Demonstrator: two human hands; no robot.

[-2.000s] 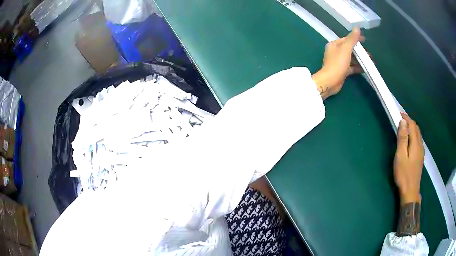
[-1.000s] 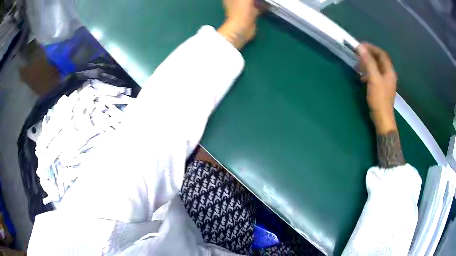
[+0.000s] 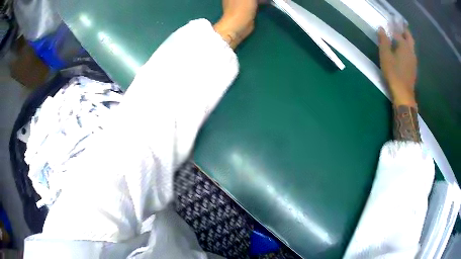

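A narrow white card strip (image 3: 316,40) slants over the green table from the top edge, its near end free. My left hand (image 3: 241,17) is at the top edge, beside the strip's far end; its fingers are cut off, so its grip is hidden. My right hand (image 3: 399,60) reaches over the pale curved rail (image 3: 361,63). Its blurred fingertips are at the near end of white folded card (image 3: 361,15) on the darker green belt. Whether they grip it or only touch it cannot be told.
The green worktable (image 3: 283,131) spans the middle. Layered white sheets (image 3: 440,217) stand at the lower right. A black bag (image 3: 17,167) heaped with white scraps (image 3: 71,121) is at the left. A blue object (image 3: 48,50) and brown box (image 3: 25,71) lie beyond.
The view has shifted. My right hand has moved from the white piece over the table to the card beyond the rail. The narrow strip now shows with its near end free.
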